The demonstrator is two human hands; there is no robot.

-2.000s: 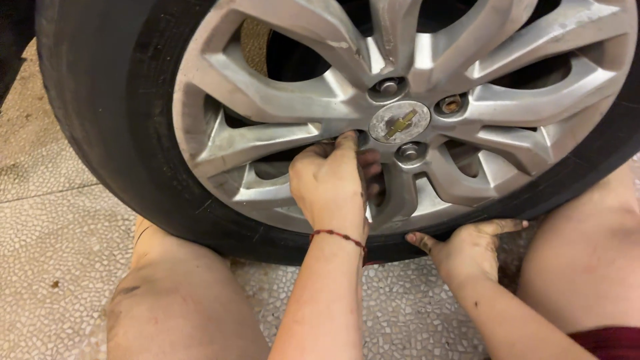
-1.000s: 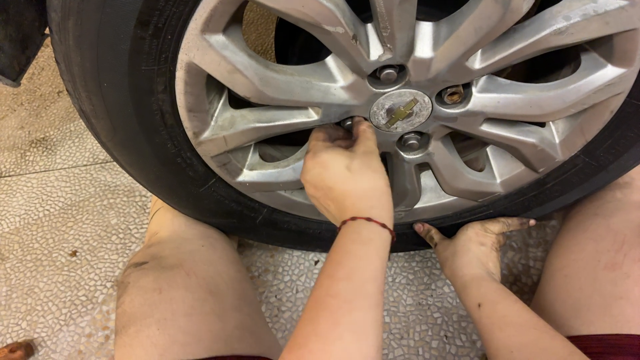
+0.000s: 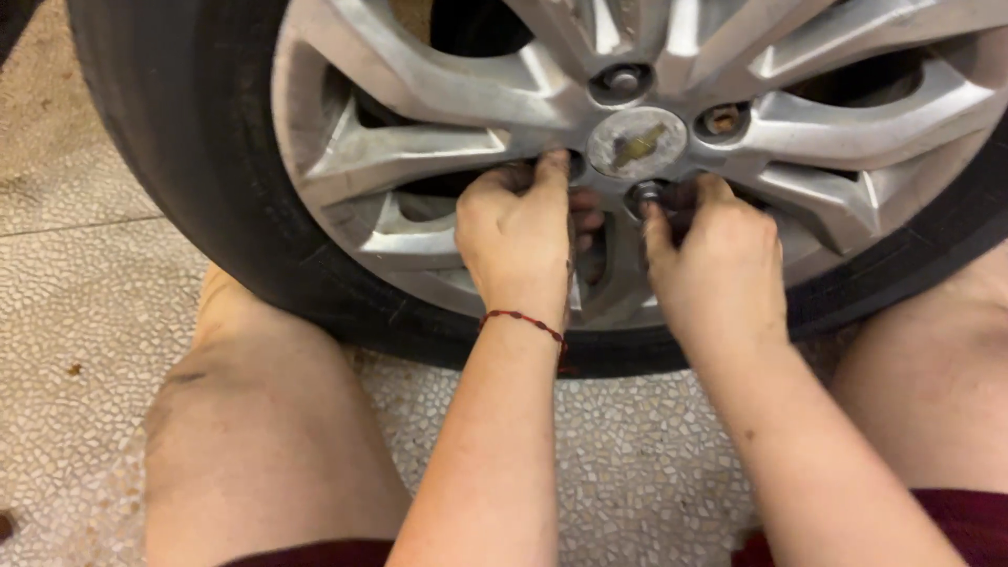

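Note:
A silver alloy wheel [image 3: 425, 83] with a worn Chevrolet center cap [image 3: 637, 143] stands upright in front of me. My left hand [image 3: 524, 228], with a red cord bracelet [image 3: 524, 316] at the wrist, has its thumb and fingers at the lug hole left of the cap; what lies under the fingertips is hidden. Thumb and fingers of my right hand [image 3: 717, 252] are around the lug nut [image 3: 648, 193] below the cap. Another lug nut [image 3: 623, 80] sits in the hole above the cap. The hole at right shows a rusty brown stud or fastener [image 3: 722, 120].
The black tire [image 3: 213, 181] runs around the wheel, between my bent knees [image 3: 252, 409]. Below lies a pebble-patterned floor [image 3: 630, 449]. A dark object shows at the upper left corner, and a small brown thing at the lower left edge.
My right hand has moved from the tire's lower edge up to the lug nut below the center cap. My left hand stays at the left lug hole.

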